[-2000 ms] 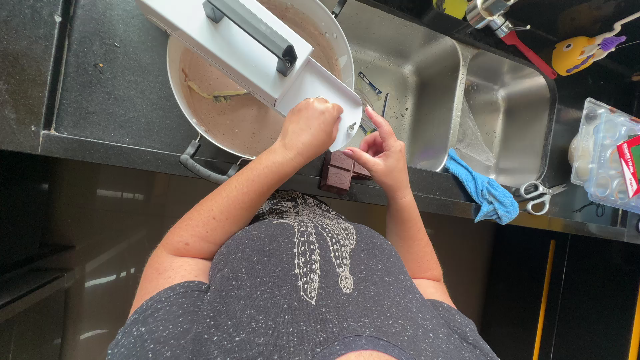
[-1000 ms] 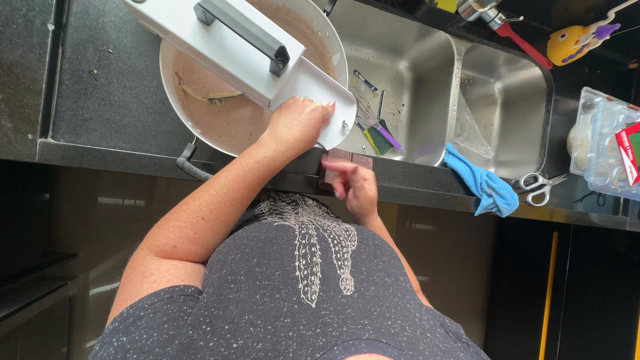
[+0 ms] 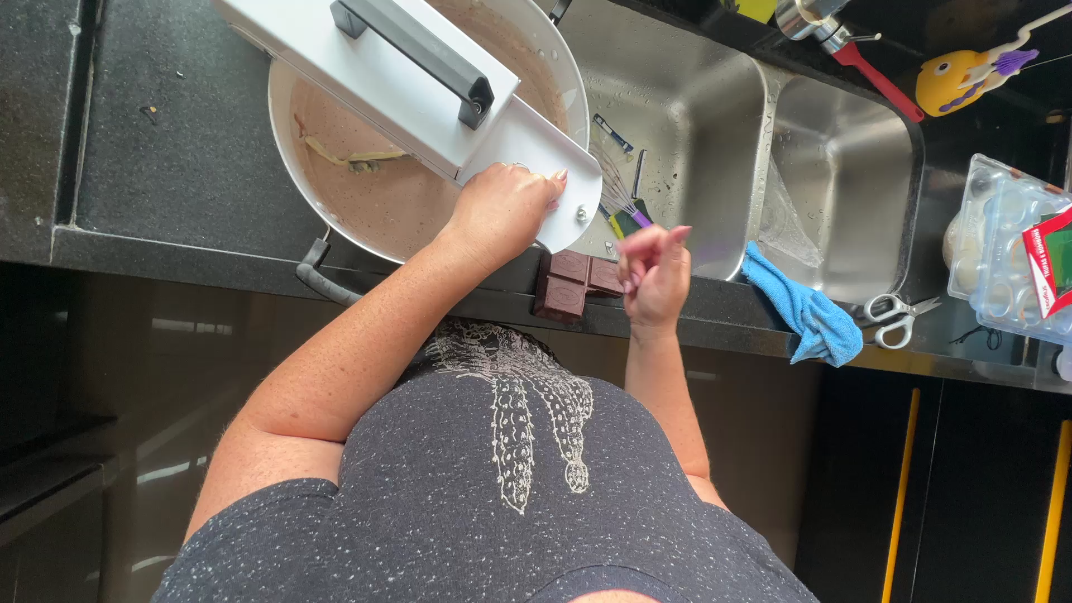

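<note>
A white metal appliance [image 3: 377, 75] with a black handle [image 3: 414, 59] lies across a large white pot [image 3: 289, 155] of light brown liquid, in which a pale strip [image 3: 356, 159] floats. My left hand [image 3: 505, 209] rests, fingers curled, on the appliance's rounded end plate [image 3: 557, 159]; whether it grips the plate is not plain. Below that plate, a thick block of chocolate [image 3: 565, 289] sits at the counter's edge. Just right of the chocolate my right hand [image 3: 657, 272] is raised with fingers bent, slightly blurred, and nothing shows in it.
A double steel sink [image 3: 703, 142] holds a whisk with a purple handle [image 3: 641, 218] and other utensils. Along the counter's front edge lie a blue cloth [image 3: 804, 314] and white-handled scissors [image 3: 892, 321]. Clear plastic packs [image 3: 997, 234] are at the right. The pot's side handle [image 3: 322, 276] juts over the edge.
My right hand was by the plate's end, then lower over the chocolate; now it is to the right of the chocolate, which shows more fully. My left hand stays on the plate.
</note>
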